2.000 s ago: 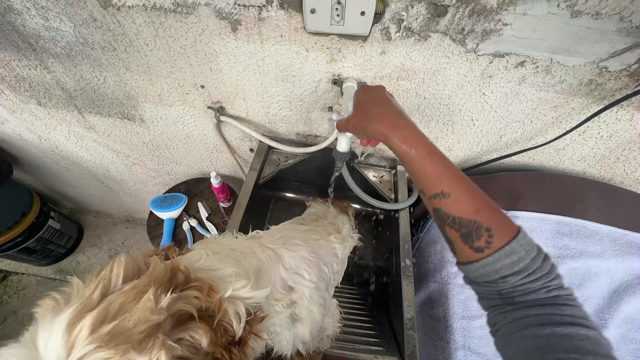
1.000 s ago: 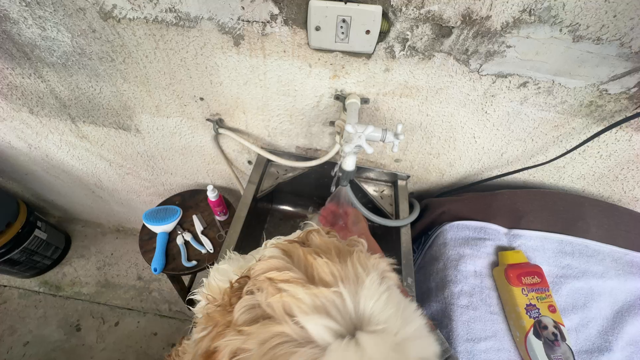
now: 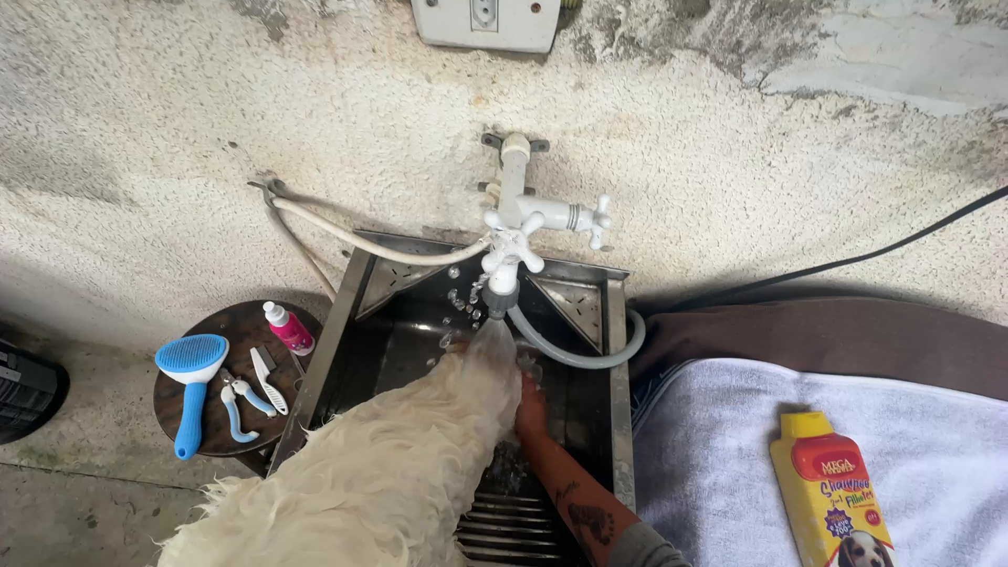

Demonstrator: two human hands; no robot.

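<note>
A wet, cream-coloured dog point(image 3: 378, 480) stands over a dark metal sink point(image 3: 622, 441), its far end beneath a white plastic tap point(image 3: 512, 244). Water sprays from the grey nozzle point(image 3: 499, 301) onto the dog, and drops scatter beside it. My right hand point(image 3: 531, 405) reaches in from the lower right and rests against the dog's right side, close to the spray. Its fingertips are partly hidden by water and fur, so its grip is unclear. My left hand is not seen.
A round wooden stool point(image 3: 169, 402) at left bears a blue brush point(image 3: 191, 362), nail clippers point(image 3: 236, 405), a white comb point(image 3: 269, 382) and a pink bottle point(image 3: 290, 328). A yellow shampoo bottle point(image 3: 827, 480) lies on a towel point(image 3: 709, 472) at right. A grey hose point(image 3: 583, 360) loops over the sink.
My right hand was on the tap two seconds ago; now it is down beside the dog. The thin stream from the nozzle has become a wide spray.
</note>
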